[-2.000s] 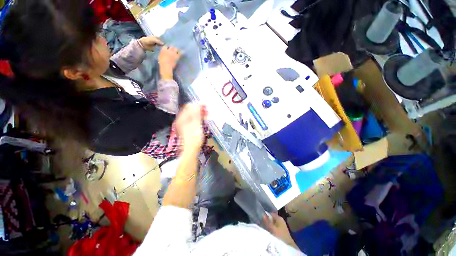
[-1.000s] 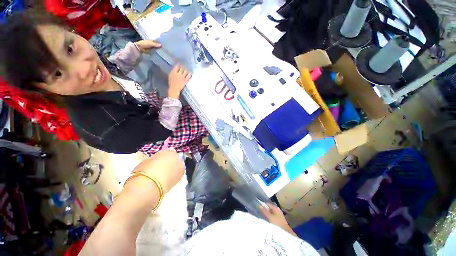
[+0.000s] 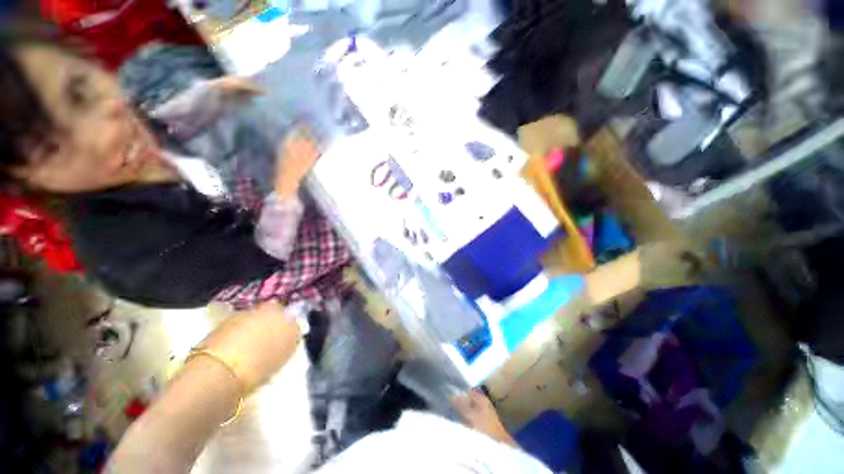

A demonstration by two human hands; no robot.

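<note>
The frame is blurred. My left hand [image 3: 264, 341], with a gold bangle at the wrist, is at lower left, in front of the co-worker's checked clothing. Its fingers are hidden or blurred, so I cannot tell whether it holds anything. My right hand [image 3: 477, 407] is low, by the near corner of the sewing table [image 3: 352, 215]. It holds the end of a flat grey cloth piece [image 3: 424, 382]. Grey cloth [image 3: 338, 356] hangs or lies in a heap between my hands. Another grey piece [image 3: 444, 310] lies on the near end of the table.
A co-worker [image 3: 167, 245] sits at left, both hands at grey cloth on the table. A white sewing machine [image 3: 416, 120] with a dark blue end and red-handled scissors [image 3: 381, 174] are on the table. An open cardboard box [image 3: 566, 218] and a blue bag-like heap [image 3: 680, 343] stand right.
My left hand has come back from the table edge towards lower left. My right hand stays low with the grey piece. The co-worker's head has turned towards me. The view has shifted.
</note>
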